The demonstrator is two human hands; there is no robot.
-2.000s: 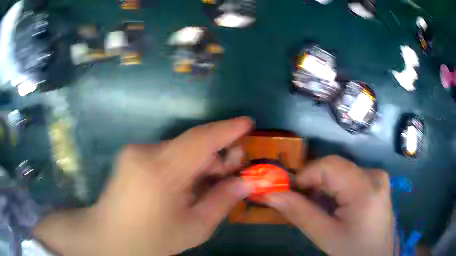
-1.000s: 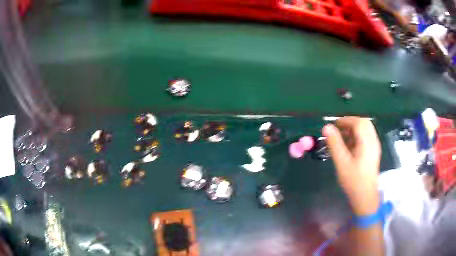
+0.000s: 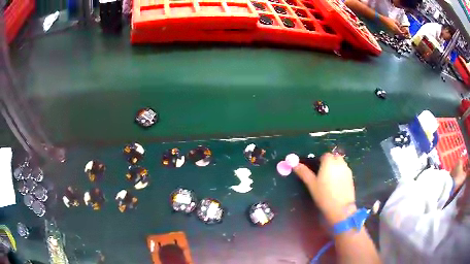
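Note:
My right hand (image 3: 332, 186), with a blue wrist strap (image 3: 352, 221), reaches over the bench at right of centre. Its thumb is beside the pink double disc (image 3: 284, 167). A small dark shiny thing (image 3: 337, 151) shows at the fingertips; whether I hold it is unclear. My left hand is not in view. The orange-brown fixture (image 3: 170, 240) lies at the bottom edge, its round dark recess cut off. Watch bodies with silvery boards lie near it, one (image 3: 210, 210) touching another and one (image 3: 261, 213) apart. Several display modules with orange tabs, one (image 3: 95, 170) among them, lie at left and centre.
White scraps (image 3: 242, 180) lie mid-bench. Grey-clear discs (image 3: 32, 190) and a white slip (image 3: 6, 176) are at left. Beyond, the green belt (image 3: 216, 77) carries three round parts and red-orange trays (image 3: 196, 34). A person's pale sleeve (image 3: 412, 206) is at right; other people work at upper right.
Two seconds ago both hands held a red-orange lit watch face over the fixture. My left hand has left view. My right hand has moved right; the view has swung up, showing more trays.

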